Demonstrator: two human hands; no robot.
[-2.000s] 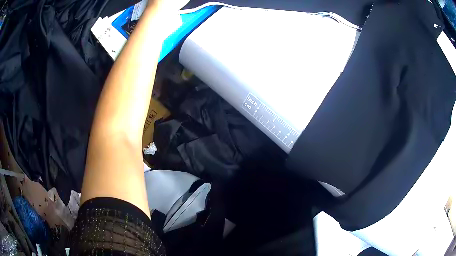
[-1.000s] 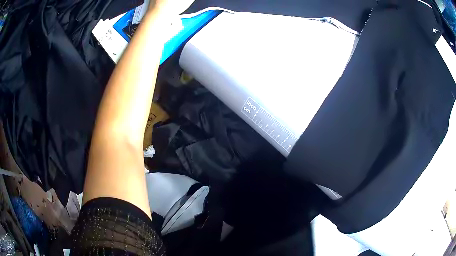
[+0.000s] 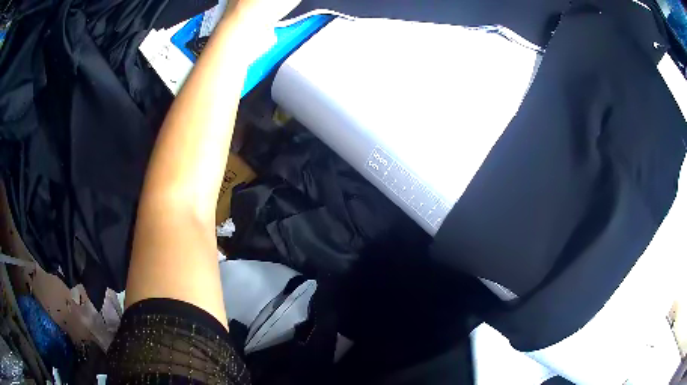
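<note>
A large black fabric panel [image 3: 572, 173] lies over the right part of the white table [image 3: 422, 83] and hangs over its front edge. Black fabric with a pale edge also runs along the top of the view. My left forearm reaches up from the lower left. My left hand [image 3: 260, 11] is at the top edge, mostly cut off and overexposed; its fingers do not show, so what it holds or touches is hidden. My right hand is out of the picture. The machine's needle area is not visible.
A blue-and-white packet [image 3: 260, 71] lies at the table's left end beneath my arm. A printed ruler [image 3: 407, 188] marks the curved front edge. Black cloth [image 3: 68, 135] is heaped left and below the table. Grey-white pieces [image 3: 260, 293] lie at lower centre.
My left forearm has shifted very slightly right with the hand still at the top edge. The black panel lies almost as before.
</note>
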